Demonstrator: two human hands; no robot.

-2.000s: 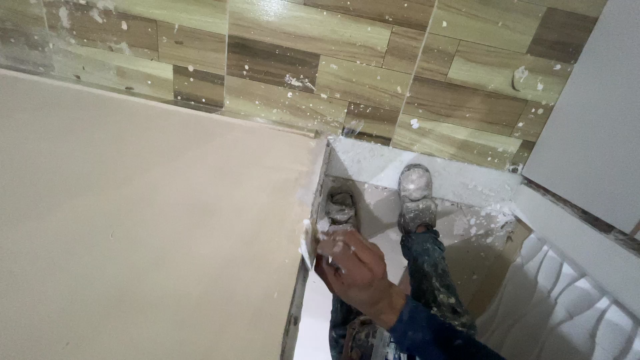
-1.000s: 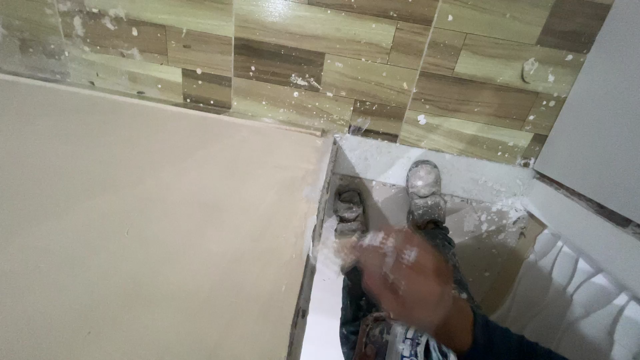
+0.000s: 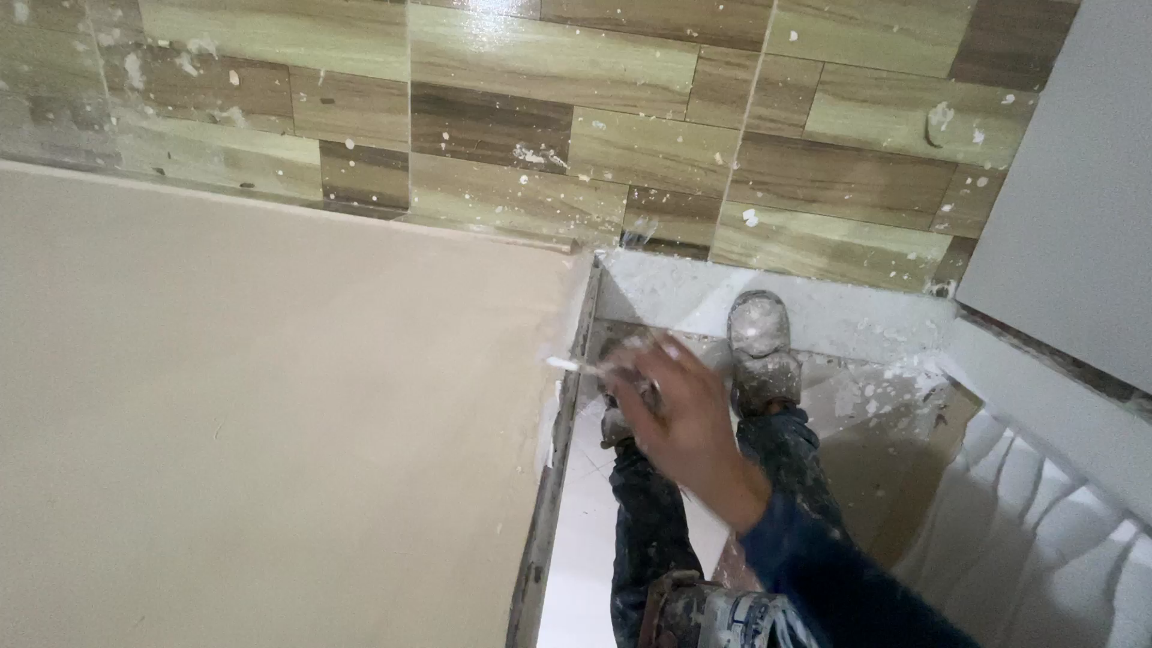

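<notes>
My right hand [image 3: 688, 418], in a dark blue sleeve, is closed on a small putty knife [image 3: 569, 364] with white paste on its blade; the hand is somewhat blurred. The blade is at the edge of a beige wall panel [image 3: 270, 396], where white filler [image 3: 552, 423] lies along the corner. A grey, worn edge strip [image 3: 540, 531] runs down beside it. Below the hand, a container [image 3: 733, 616] with a printed side shows at the bottom of the view; what holds it is hidden. My left hand is not seen.
Two dusty shoes [image 3: 760, 328] stand on a white ledge and floor spattered with paste. Wood-look tiles [image 3: 576, 117] with white spots run across the top. A grey panel [image 3: 1071, 198] is at the right, above a white rippled surface [image 3: 1035, 513].
My right hand swung away from the panel's edge toward my body, then came back up to the edge with the knife. The container stays low in the view.
</notes>
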